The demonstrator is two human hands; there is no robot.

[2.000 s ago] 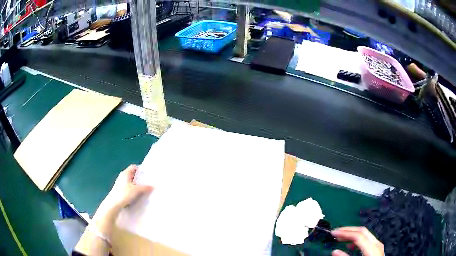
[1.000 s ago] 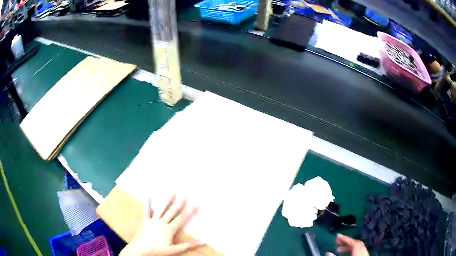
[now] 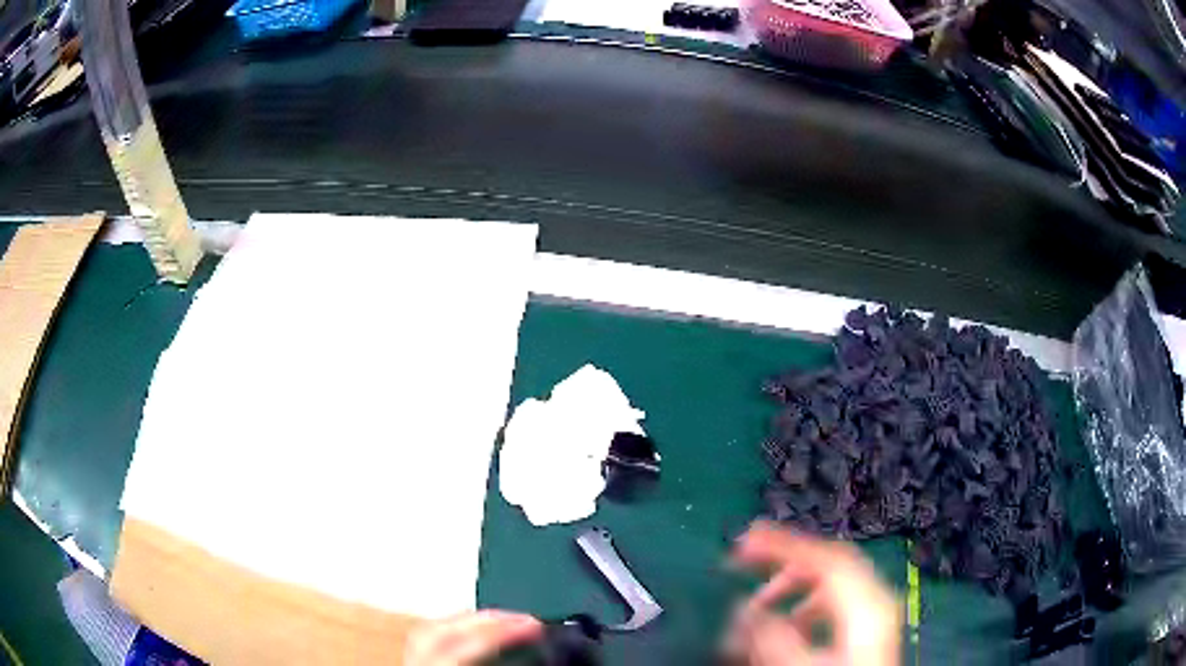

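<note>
The white sheet (image 3: 338,403) lies flat on a tan cardboard sheet (image 3: 247,601). My left hand (image 3: 475,640), cut off by the bottom edge, has a black part (image 3: 570,643) at its fingertips. My right hand (image 3: 826,601) is blurred, fingers bent, just below the left side of the dark grey pad heap (image 3: 923,442); whether it holds anything cannot be told. An L-shaped glossy housing (image 3: 617,580) lies between the hands. A crumpled white piece (image 3: 559,455) lies beyond it, with a small black piece (image 3: 632,465) at its right side.
More black parts (image 3: 1073,605) lie at the lower right, beside a wrinkled clear bag (image 3: 1132,423). Tan cardboard (image 3: 37,312) is at far left. A taped post (image 3: 154,202) stands at the edge of the dark belt (image 3: 624,156). Blue (image 3: 289,16) and pink (image 3: 826,33) baskets are across it.
The view has swung right, showing the whole heap and the bag. My left hand has left the white sheet's near part and is by a black part. My right hand is now near the heap.
</note>
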